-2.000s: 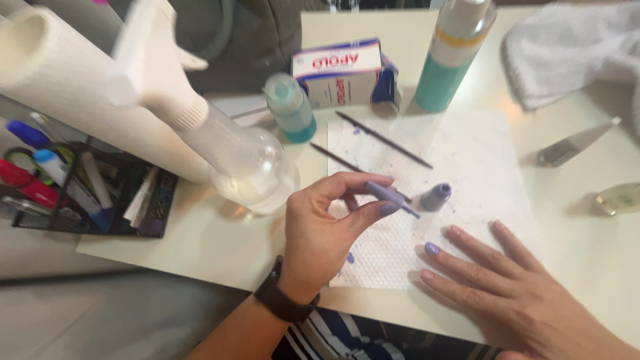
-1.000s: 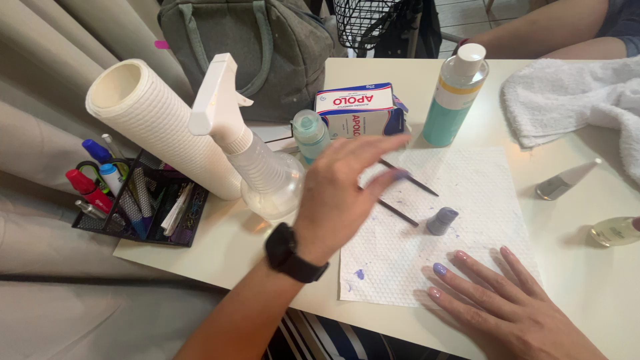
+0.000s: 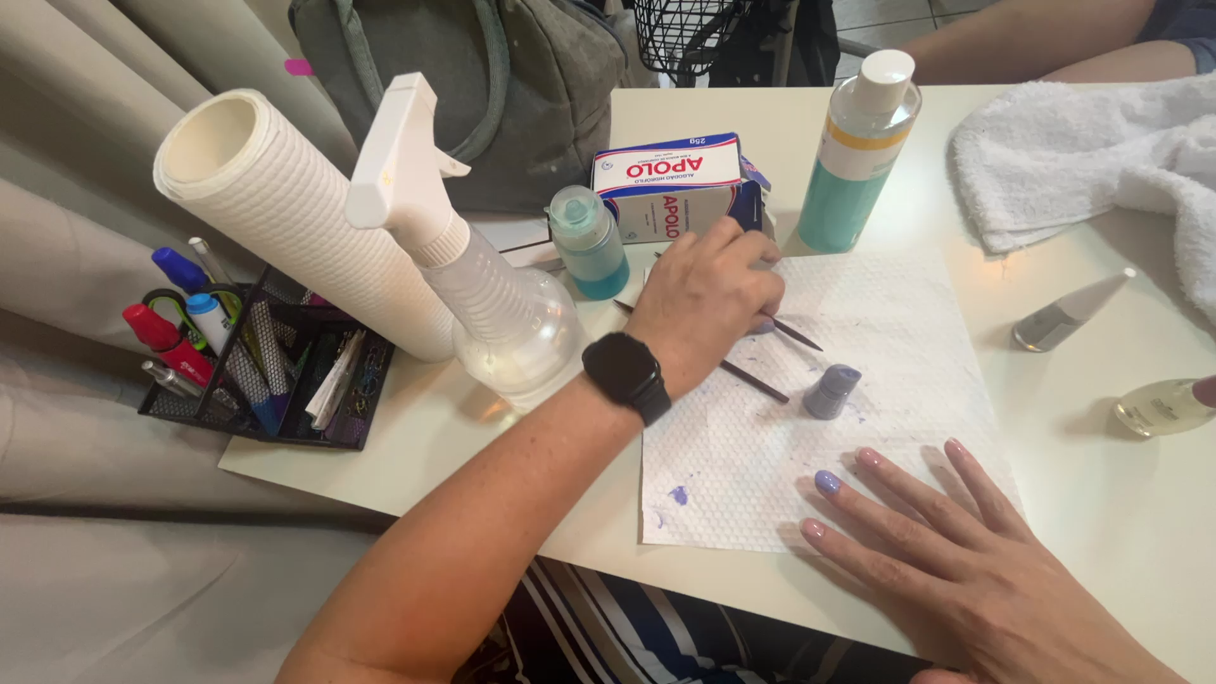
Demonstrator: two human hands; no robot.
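My left hand (image 3: 708, 290), wearing a black smartwatch, is over the paper towel (image 3: 722, 484), fingers bent down beside the cotton box (image 3: 665, 185). Its thumb tip lies by a thin dark stick (image 3: 796, 334) that passes beneath the hand; the fingertips are partly hidden, so a grip cannot be told. A second dark stick (image 3: 755, 382) lies just below. The small purple nail polish bottle (image 3: 826, 394) stands right of the sticks. My right hand (image 3: 936, 560) rests palm down with fingers spread at the towel's lower right; one nail is purple, the others in view pinkish.
Left of my left hand stand a spray bottle (image 3: 522, 328), a paper roll (image 3: 313, 228), a mesh organizer (image 3: 275, 380) and a small blue-liquid bottle (image 3: 594, 252). A teal-liquid bottle (image 3: 845, 190), white towel (image 3: 1054, 166) and two small bottles (image 3: 1050, 325) (image 3: 1154, 408) are farther right. Another person's legs (image 3: 1035, 43) show behind.
Two seconds ago my left hand held a purple polish brush beside my right hand; it has since moved up to the sticks and cotton box. My right hand stays spread on the towel.
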